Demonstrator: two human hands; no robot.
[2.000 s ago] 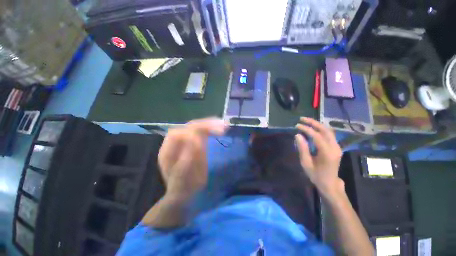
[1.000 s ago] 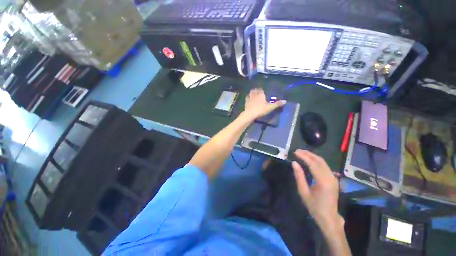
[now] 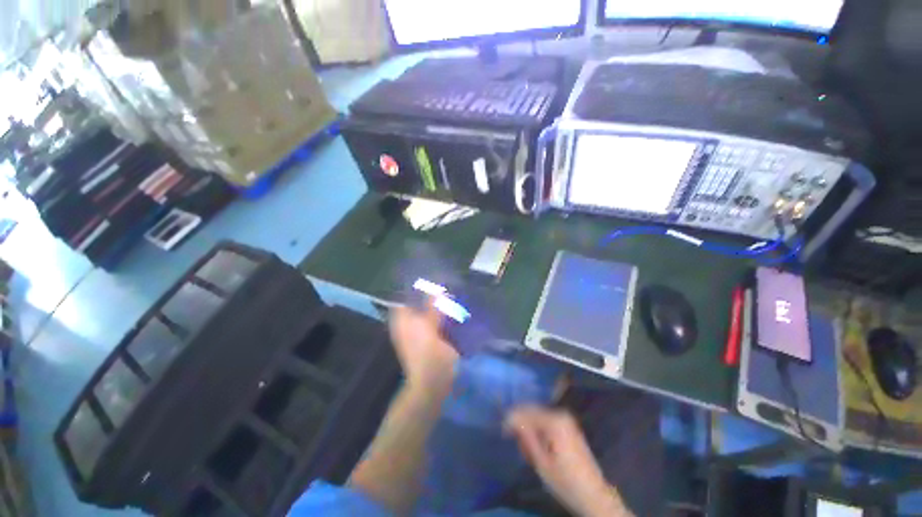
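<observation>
My left hand holds a dark smartphone with a bright lit strip, blurred, over the bench's front edge. The left blue-grey plate has no phone on it. My right hand is below the bench edge over my lap, blurred, fingers partly curled; whether it holds anything cannot be told. A pinkish-purple phone with a small white logo lies on the right plate, a black cable at its lower end. The cable of the held phone cannot be made out.
Black mouse and red marker pen lie between the plates. A small white-faced unit is on the bench. Black slotted trays stand at left. The tester, blue cable and PC case stand behind; another mouse is at right.
My left hand has lifted the phone off the left plate and moved it left and towards me. My right hand has drawn back lower and left. The view has tilted up, showing the monitors.
</observation>
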